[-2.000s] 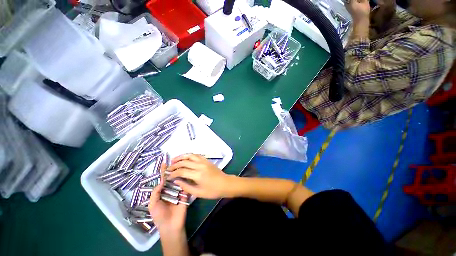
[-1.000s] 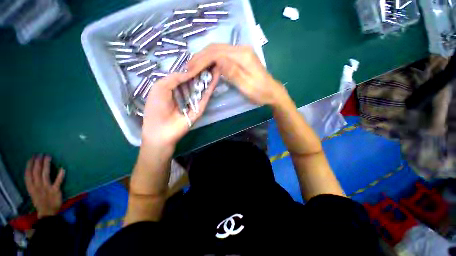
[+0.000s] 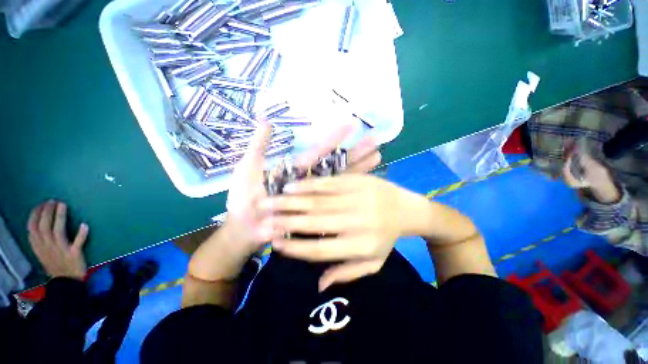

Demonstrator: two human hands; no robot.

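Note:
Shiny metal cylinders (image 3: 206,106) lie in a jumble in the left part of the white tray (image 3: 142,117). One cylinder lies apart at the tray's upper right, and a thin dark rod (image 3: 352,108) lies near its right side. My left hand (image 3: 249,192) is at the tray's near edge with a small bunch of metal cylinders (image 3: 316,167) against its palm and fingers. My right hand (image 3: 341,217) is blurred and lies across the near side of the bunch, fingers pointing left. The cylinders sit between both hands and are partly hidden by my right fingers.
Another person's hand (image 3: 58,240) rests on the green bench (image 3: 57,156) at left. A clear plastic bag (image 3: 497,138) hangs over the bench edge at right. A clear basket of parts (image 3: 590,18) stands at upper right. A person in a plaid sleeve (image 3: 582,128) is at right.
My hands have moved towards my body, to the tray's near edge. My right hand has swung from the far side of the bunch to its near side. The neighbour's hand now shows at right.

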